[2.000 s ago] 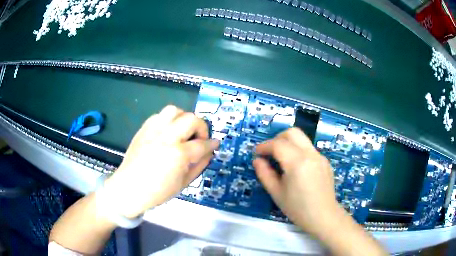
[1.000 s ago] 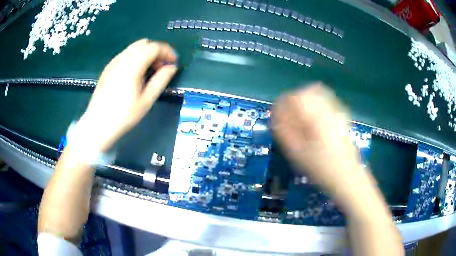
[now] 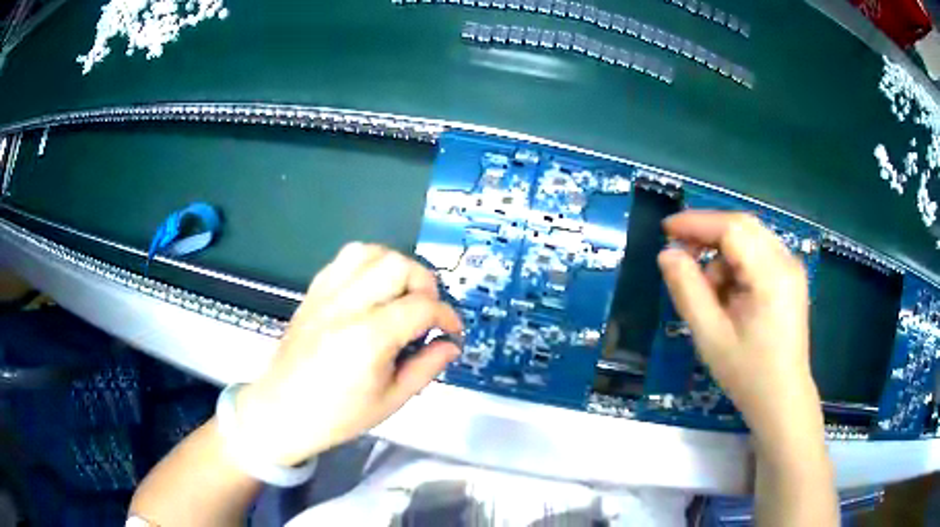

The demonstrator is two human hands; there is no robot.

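A blue PCB panel (image 3: 526,268) with silver and black chips lies in the conveyor track. My left hand (image 3: 361,355) is at its lower left edge, thumb and fingers curled. A small pale spot shows by its fingertips; I cannot tell whether it is a held part or part of the board. My right hand (image 3: 744,299) is over a second blue PCB panel (image 3: 675,355) and hides much of it. Its thumb and index fingertips are near each other at that panel's left side, and I cannot tell whether they hold a small part. A dark gap separates the two panels.
Three rows of metal-shell connectors (image 3: 567,43) are on the green surface (image 3: 340,67). White connectors lie piled at far left (image 3: 149,29) and far right (image 3: 912,113). A blue strap (image 3: 186,229) lies in the left track. Another panel (image 3: 915,355) is far right, below a red object (image 3: 895,15).
My left hand has come down from the green surface to the left panel's lower edge. My right hand has moved right, uncovering the gap. The camera view has shifted.
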